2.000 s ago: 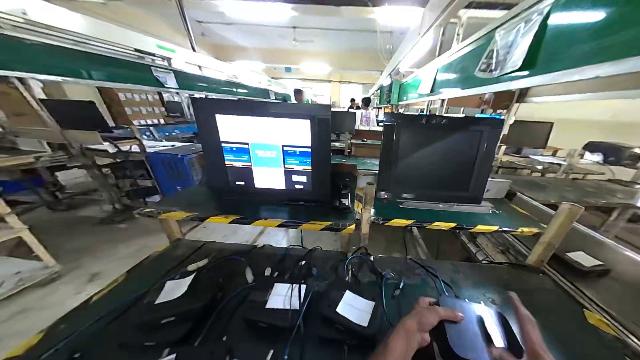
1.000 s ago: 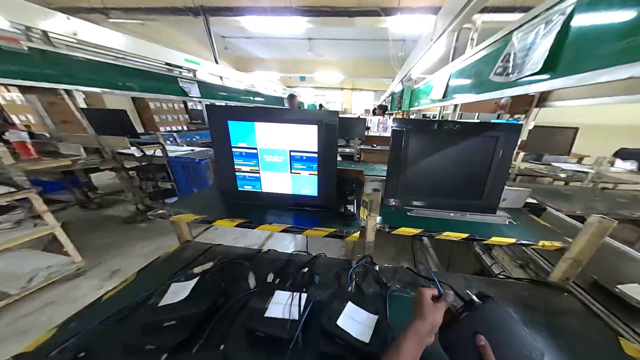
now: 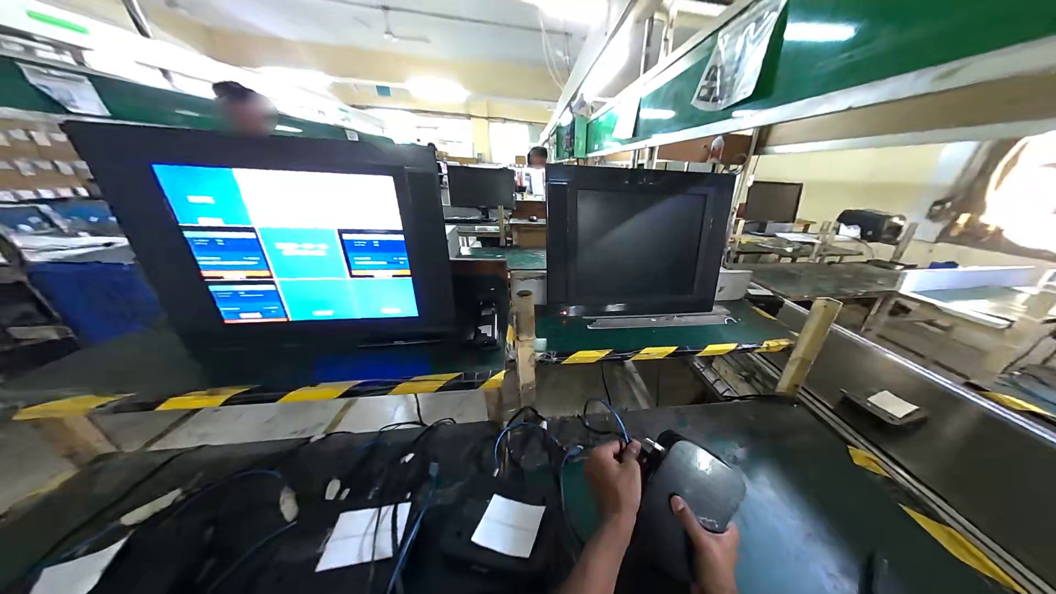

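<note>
My right hand [image 3: 709, 544] grips a dark, rounded electronic box [image 3: 681, 503], its thumb on the top face. At the box's upper left edge, my left hand [image 3: 615, 478] pinches a cable connector [image 3: 650, 454]; whether it is plugged in is hard to tell. A blue cable [image 3: 615, 412] runs up from the left fingers. Left of my hands lie several black boxes, one with a white paper [image 3: 508, 525] on top and another paper [image 3: 363, 536] beside it, with black and blue cables across them.
Beyond the bench stand a lit monitor [image 3: 305, 247] and a dark-screened one [image 3: 639, 247], behind yellow-black striped edges [image 3: 652, 353]. Wooden posts [image 3: 808, 346] rise nearby. On the metal conveyor track at right lies a box with a paper [image 3: 893, 403]. Other people are in the background.
The box in my right hand has turned and now shows a glossy grey top. The left hand stays at the cable end. The view has shifted.
</note>
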